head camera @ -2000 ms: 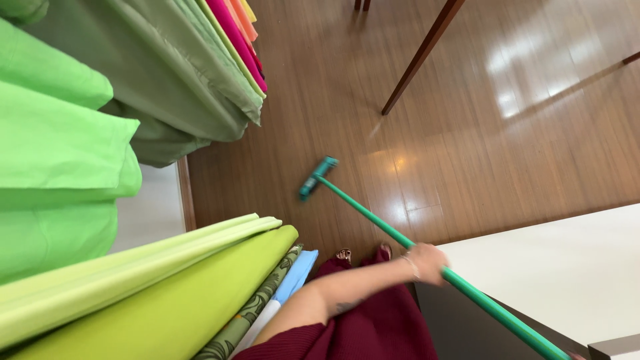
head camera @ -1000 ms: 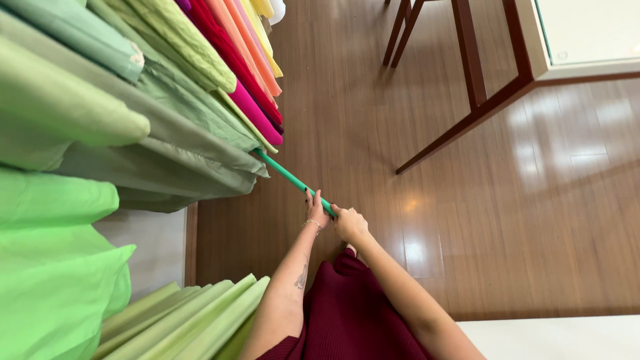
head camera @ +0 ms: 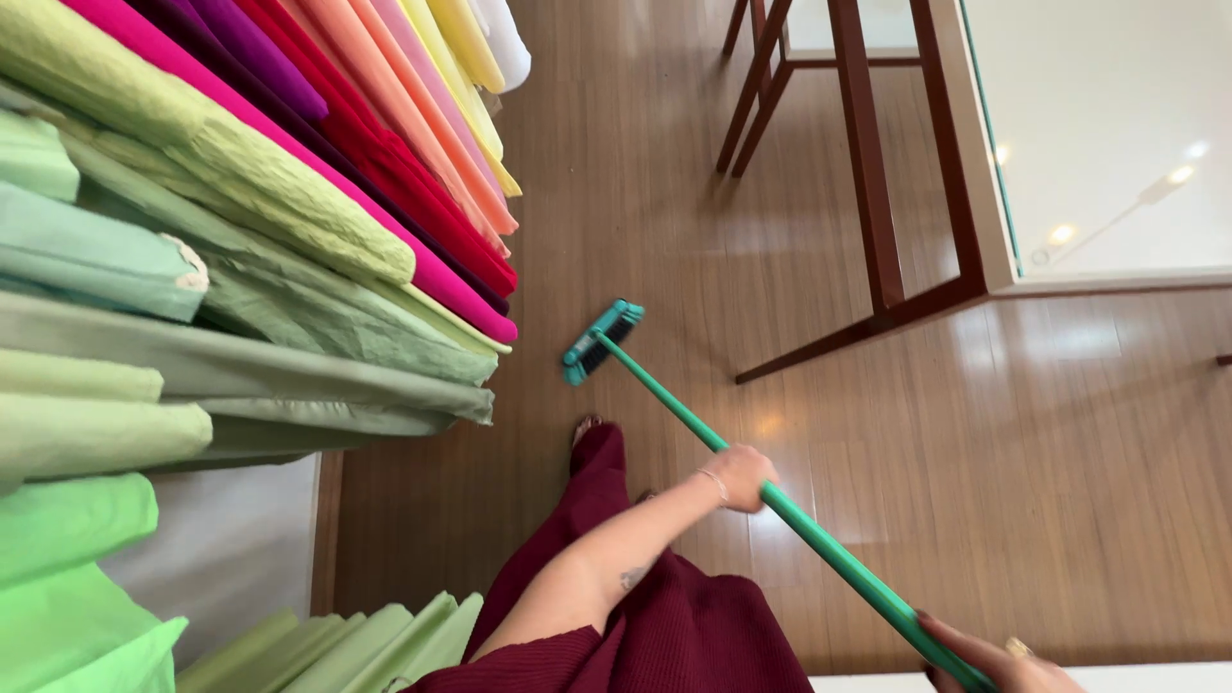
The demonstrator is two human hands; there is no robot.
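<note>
A push broom with a teal head [head camera: 603, 342] and a long green handle [head camera: 837, 553] slants from the middle of the view to the lower right. Its dark bristles show beside the teal block, close to the wooden floor [head camera: 654, 241]. My left hand [head camera: 746, 477], with a thin bracelet at the wrist, is closed around the middle of the handle. Near the bottom right edge, my right hand [head camera: 996, 664], wearing a ring, grips the handle's upper part; some of that hand is cut off by the frame.
Rolls and folds of colored fabric [head camera: 385, 173] jut out along the left, near the broom head. A glass-topped white table [head camera: 1107, 144] with dark wooden legs [head camera: 866, 164] stands at the upper right. More pale green fabric [head camera: 356, 645] lies at the lower left. A white edge [head camera: 1145, 679] runs along the bottom right.
The broom head, hidden under the fabrics one second ago, now shows on the floor. My hands, close together then, are now far apart on the handle, the right one lower right.
</note>
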